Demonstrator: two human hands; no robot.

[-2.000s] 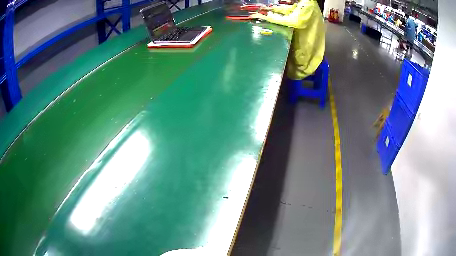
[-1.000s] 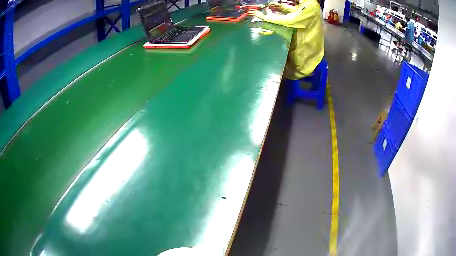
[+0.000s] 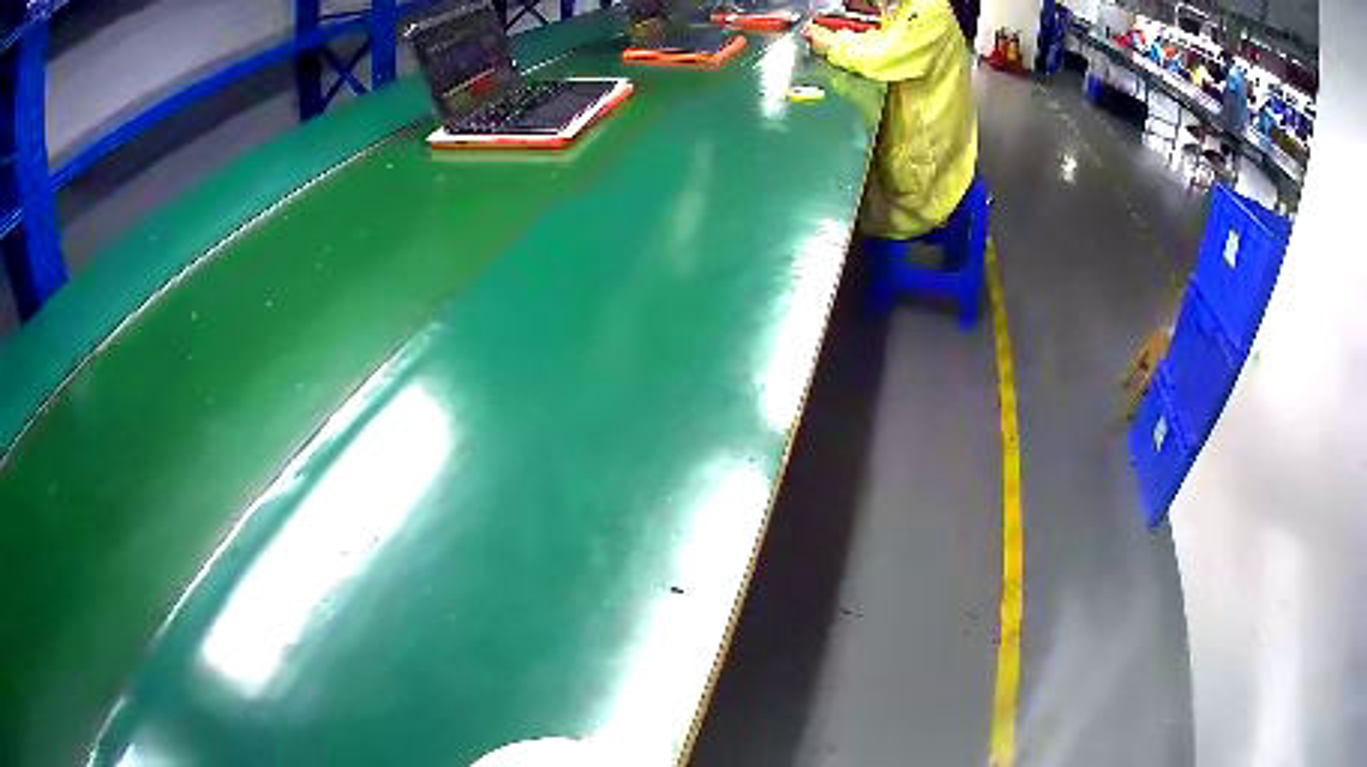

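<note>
Neither of my hands is in view. The green bench lies in front of me and runs away to the top of the picture. An open laptop with a dark screen and black keys sits on a red-orange pad at the bench's upper left. A second open laptop on a red-orange pad stands farther along. A white rounded shape is cut off by the bottom edge; I cannot tell what it is.
A person in a yellow smock sits on a blue stool at the bench's right side. A small yellow item lies near them. Blue racking stands left. Blue crates and a yellow floor line are right.
The second laptop on its pad has moved left, away from the seated person. That person's arms have drawn back towards their body. The near laptop has shifted slightly left.
</note>
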